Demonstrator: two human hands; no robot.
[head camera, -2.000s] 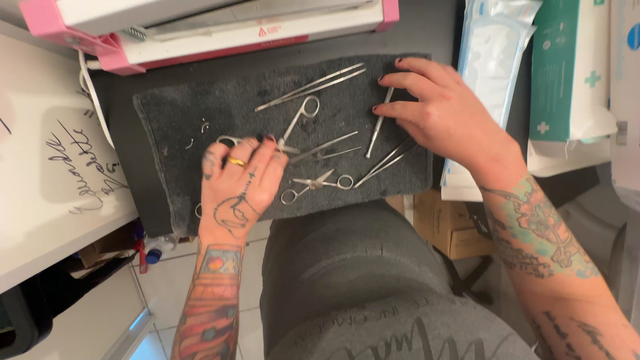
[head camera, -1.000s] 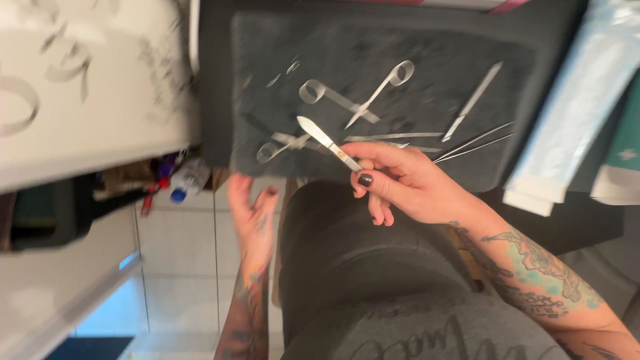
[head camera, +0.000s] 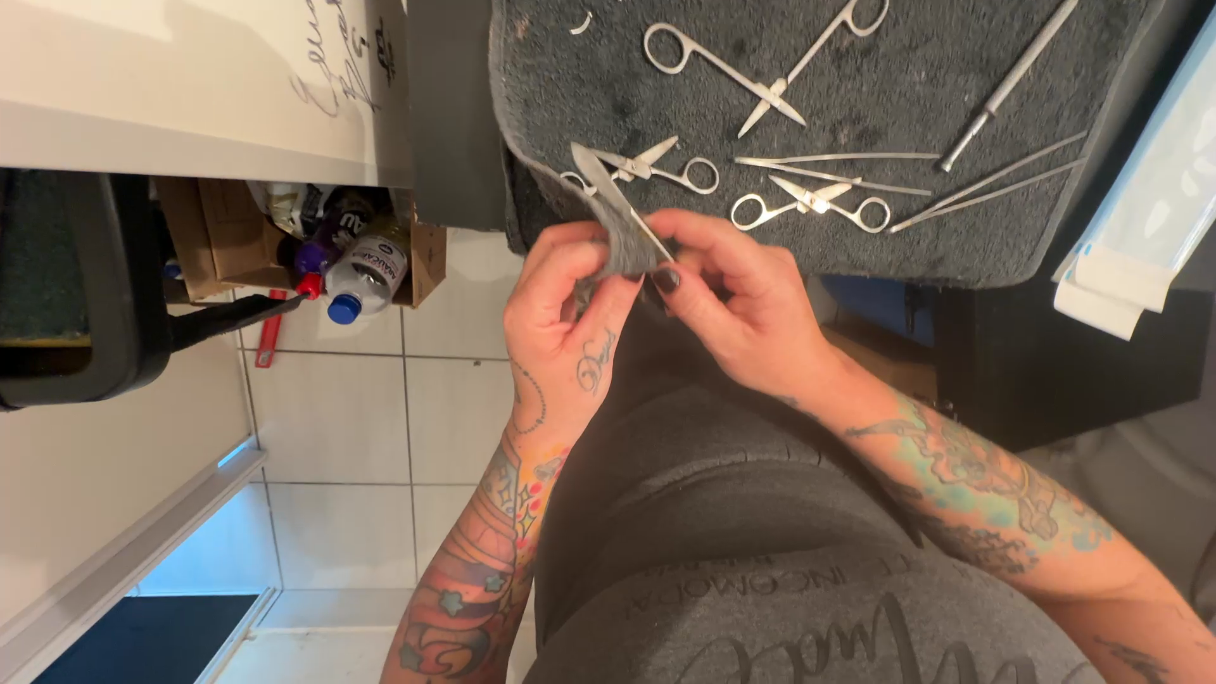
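Observation:
My right hand (head camera: 750, 299) pinches a flat metal blade tool (head camera: 617, 199), its pointed end up and to the left. Against the blade my left hand (head camera: 570, 313) holds a bunched grey cloth edge (head camera: 627, 245); whether it belongs to the towel, I cannot tell. On the dark grey towel (head camera: 912, 85) above lie several small scissors with spread blades, among them a large-ringed pair (head camera: 774, 93), one right beside the blade tip (head camera: 646, 166) and one lower right (head camera: 817, 198). Metal tweezers (head camera: 836, 166), a second pair (head camera: 988, 195) and a slim metal rod tool (head camera: 1007, 90) lie farther right.
Sealed blue-and-white pouches (head camera: 1140, 199) hang over the right edge. At left stand a white surface bearing handwriting (head camera: 190, 85), a black-framed object (head camera: 133, 285) and a cardboard box (head camera: 427, 256) with a clear, blue-capped bottle (head camera: 369, 274). White floor tiles (head camera: 332, 408) show below.
The blade tool was in my right hand alone; now my left hand has come up to it, holding grey cloth against it. The view has moved closer to the hands.

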